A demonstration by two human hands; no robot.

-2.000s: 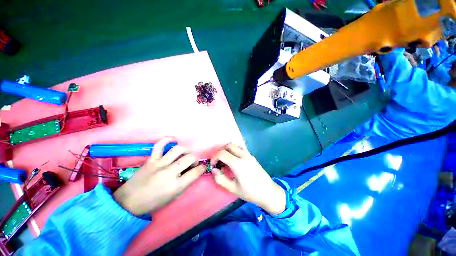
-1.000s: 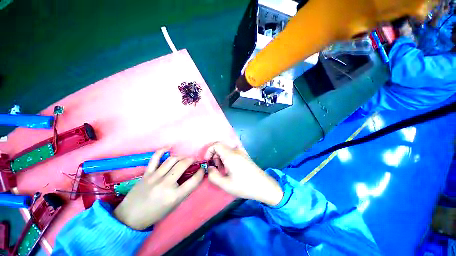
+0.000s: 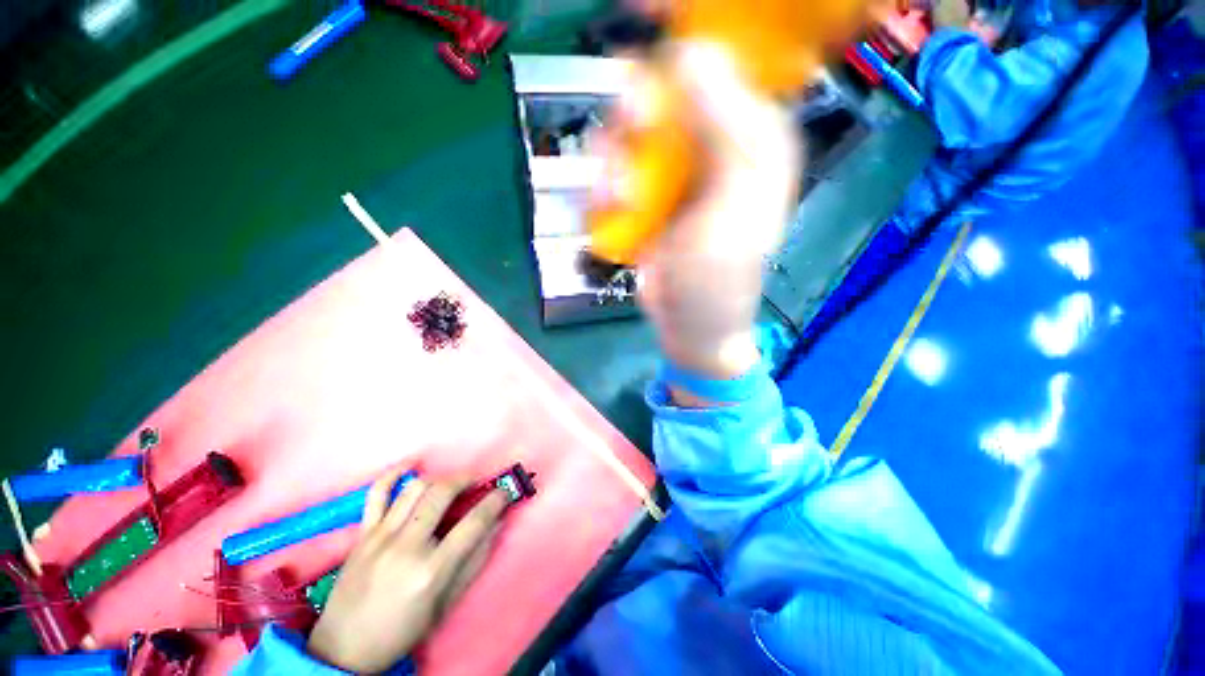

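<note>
My left hand (image 3: 401, 571) rests over a red plastic housing (image 3: 509, 487) on the pink mat, its fingers on the housing and beside a blue battery pack (image 3: 297, 527). A small pale and dark part shows at the housing's right end. My right hand (image 3: 720, 238) is raised at the orange electric screwdriver (image 3: 645, 198), its fingers around the body; both are blurred. The driver's dark tip is over the white and black screw feeder (image 3: 564, 211).
A pile of small dark parts (image 3: 438, 321) lies on the pink mat (image 3: 317, 383). Other housings with green boards (image 3: 115, 556) and blue packs lie at left. A person's blue sleeve (image 3: 971, 93) and a dark cable are at upper right.
My right hand has left the housing and moved up to the screwdriver, now gripping it. My left hand remains on the housing. The view has shifted, showing another red housing and blue pack at the top.
</note>
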